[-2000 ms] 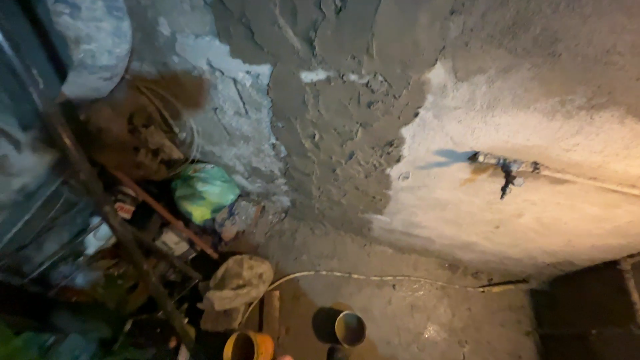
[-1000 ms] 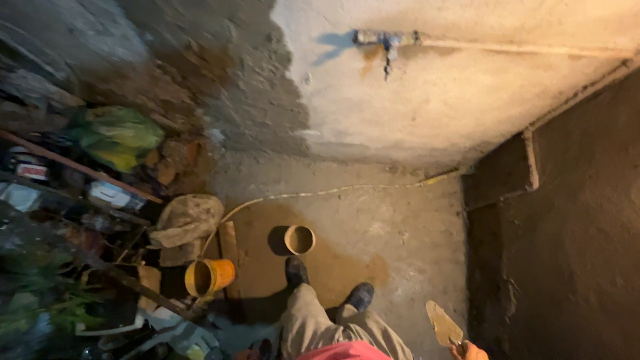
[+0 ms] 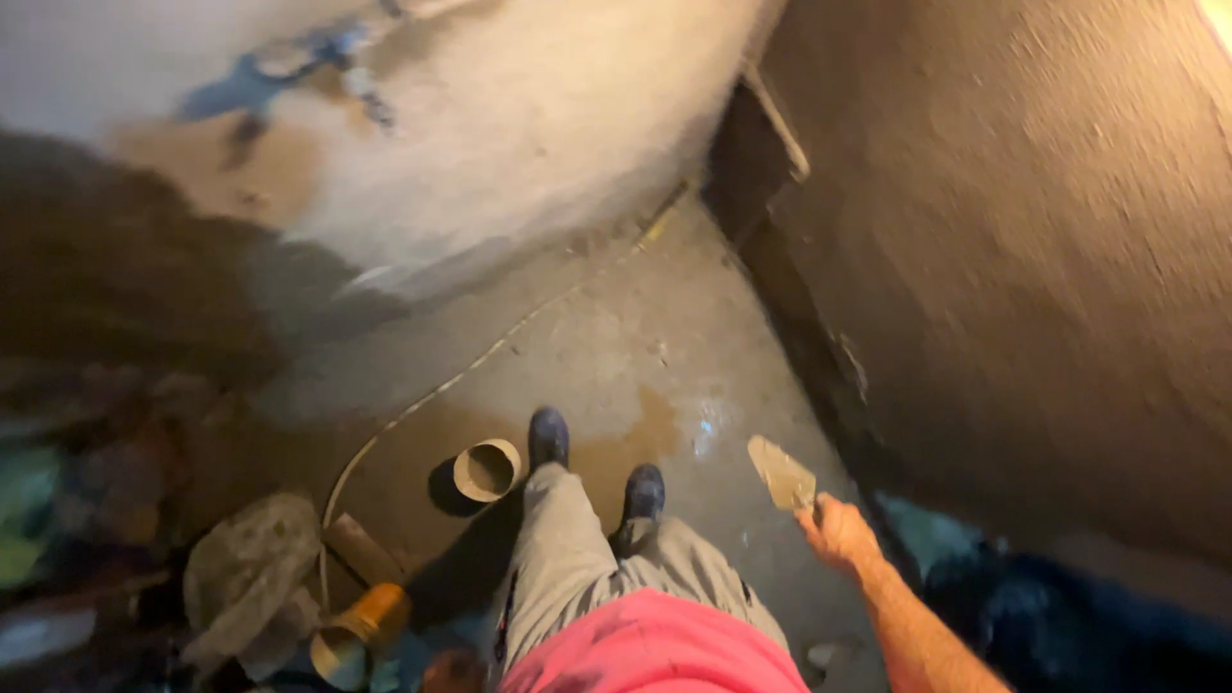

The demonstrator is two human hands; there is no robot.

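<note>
My right hand (image 3: 839, 535) grips the handle of a plastering trowel (image 3: 782, 474) at the lower right, its flat blade pointing up and left over the floor. Near the bottom edge, beside the orange bucket, a blurred brownish shape may be my left hand, but it is too unclear to tell. A round container (image 3: 487, 471) stands on the floor left of my shoes. The orange bucket (image 3: 361, 630) lies tilted at the lower left, its mouth toward the bottom left.
A thin hose (image 3: 452, 381) curves across the concrete floor (image 3: 616, 337). A pipe fitting (image 3: 371, 96) juts from the pale wall (image 3: 500, 125) at the upper left. A rough plastered wall (image 3: 1020, 289) rises at right. A sack (image 3: 252, 558) and blurred clutter lie at the lower left.
The view has swung right and down. My right hand with the trowel was out of view in the oldest frame, came in at the bottom, and now shows with its forearm.
</note>
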